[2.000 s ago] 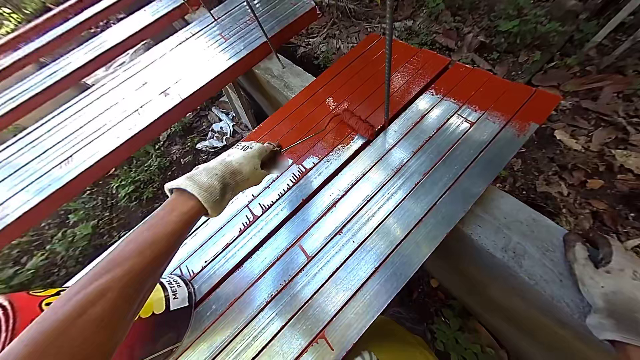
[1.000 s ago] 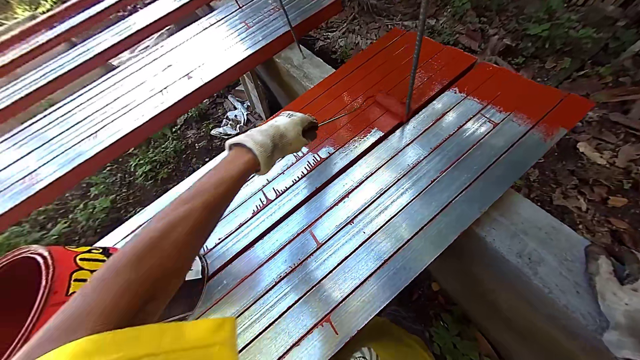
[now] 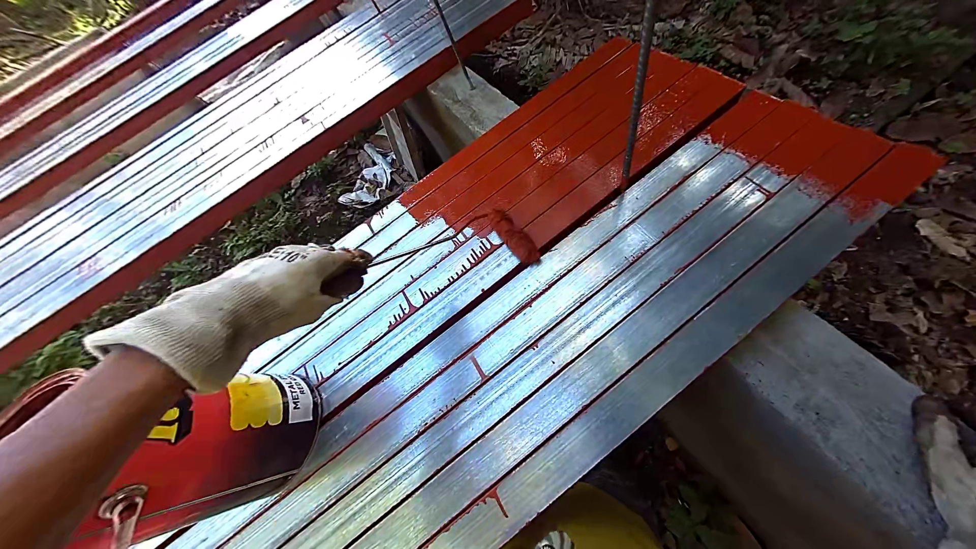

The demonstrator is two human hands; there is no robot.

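My left hand (image 3: pixel 305 282), in a cream knit work glove, grips the handle of a small paint roller at the left of the metal bars. The red-coated roller sleeve (image 3: pixel 515 236) lies on the bars at the lower edge of the wet paint. The side-by-side metal bars (image 3: pixel 579 328) are red at their far ends and bare silver nearer me, with red drips in the seams. Under my left forearm, a red paint can (image 3: pixel 229 442) stands tilted. At the right edge, my right hand (image 3: pixel 945 465), in a stained glove, rests by the concrete beam, partly out of frame.
Upright rebar (image 3: pixel 639 99) rises beside the red bars. A concrete beam (image 3: pixel 823 412) supports them. More silver bars with red sides (image 3: pixel 252 114) lie at upper left. Dry leaves, plants and crumpled white litter (image 3: pixel 371 179) are on the ground. Something yellow (image 3: pixel 587 518) shows at the bottom.
The roller, up beside the rebar a second ago, has come down toward me to the lower edge of the red area. My left hand has drawn back with it.
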